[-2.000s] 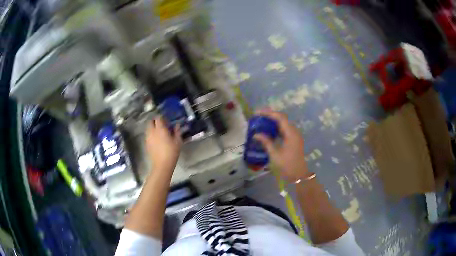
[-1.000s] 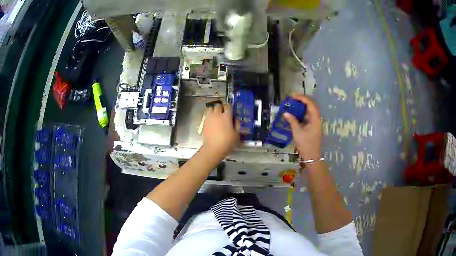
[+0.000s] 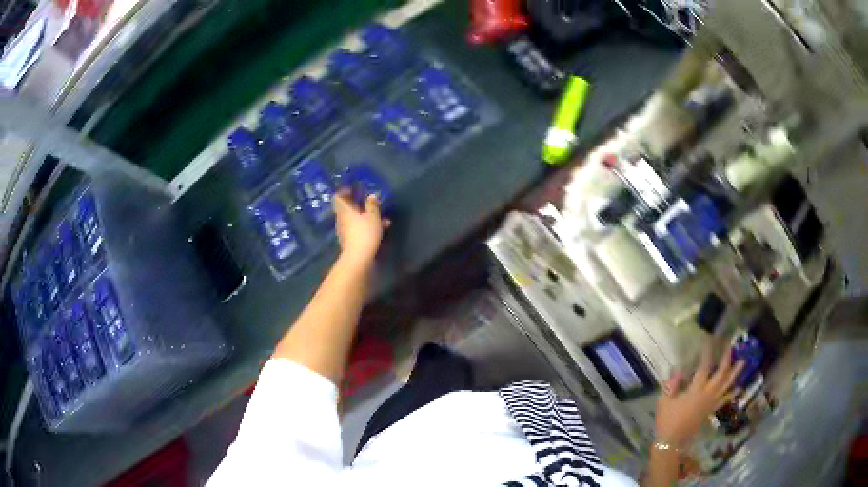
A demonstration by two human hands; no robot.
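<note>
My left hand (image 3: pixel 360 228) is over the clear blister tray (image 3: pixel 376 157) on the bench, its fingers on the lower end of a blue housing (image 3: pixel 366 185). Other blue housings lie in two rows in the tray. My right hand (image 3: pixel 693 404) is over the machine front with its fingers spread, its fingertips beside a blue housing (image 3: pixel 748 358) at the right fixture. Whether they touch it is unclear. Another blue housing (image 3: pixel 697 226) sits in the left fixture.
A tall translucent tray stack (image 3: pixel 162 314) stands at the left, with a black smartphone (image 3: pixel 218 261) beside it. A yellow-green marker (image 3: pixel 567 122), a red pouch (image 3: pixel 497 19) and black items lie beyond the tray. The cream machine (image 3: pixel 547 276) is at the right, with a lit screen (image 3: pixel 619 365).
The view has turned left towards the bench. My left hand has moved from the right fixture to the tray. My right hand has let go of the housing it held and opened.
</note>
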